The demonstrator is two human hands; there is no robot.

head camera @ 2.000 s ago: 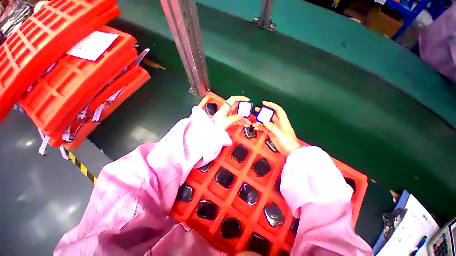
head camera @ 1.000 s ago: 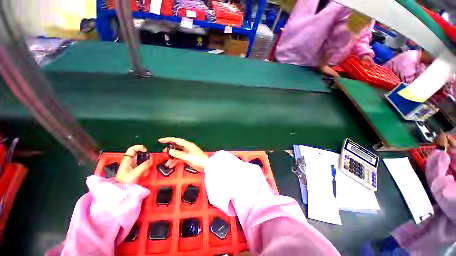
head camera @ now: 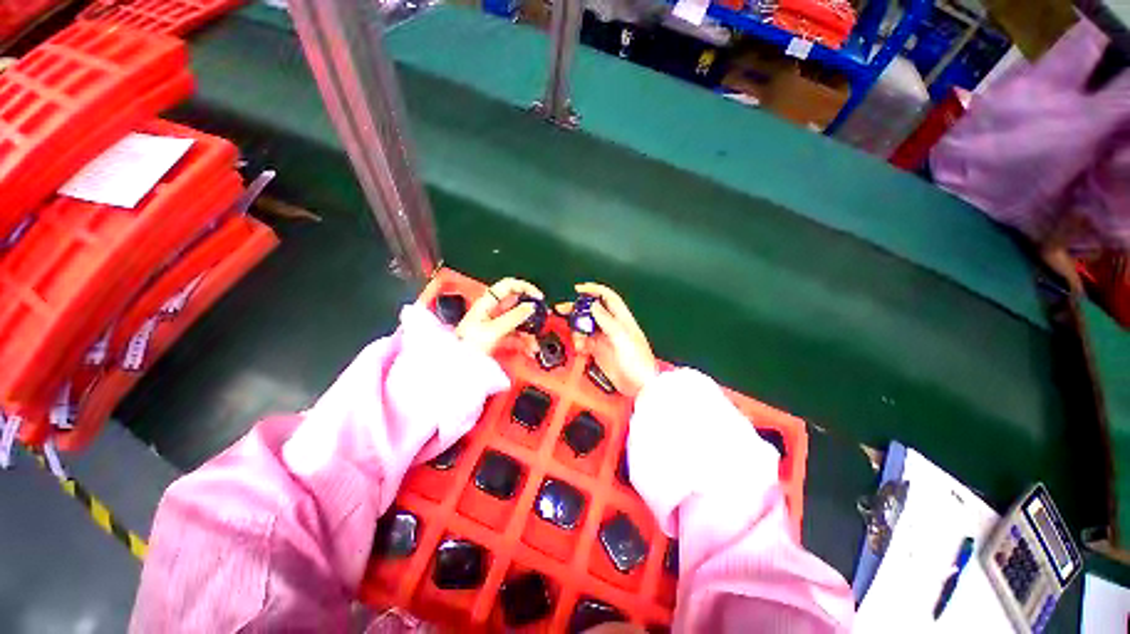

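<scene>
My left hand (head camera: 496, 315) holds a dark smartwatch body (head camera: 533, 313) over the far end of the orange-red compartment tray (head camera: 793, 461). My right hand (head camera: 615, 337) holds a second smartwatch body (head camera: 582, 313) beside it, its face partly bright and bluish. Fingers partly cover both. Below the hands, one watch body (head camera: 551, 351) lies in a pocket with its round centre showing, and another (head camera: 600, 377) stands tilted. More black watch bodies lie in the other pockets. My pink sleeves hide parts of the tray.
An upright metal post (head camera: 372, 136) stands beyond the tray's far corner. Stacked orange-red trays (head camera: 112, 266) with a paper label sheet (head camera: 128, 170) are at left. A clipboard (head camera: 882, 520), pen (head camera: 954, 577) and calculator (head camera: 1032, 557) lie at right. A person in pink (head camera: 1029, 136) is at upper right.
The view has swung back left and down from one second ago, so the tray stack shows again. Both hands still hold watch bodies. The white screens seen two seconds ago no longer show white.
</scene>
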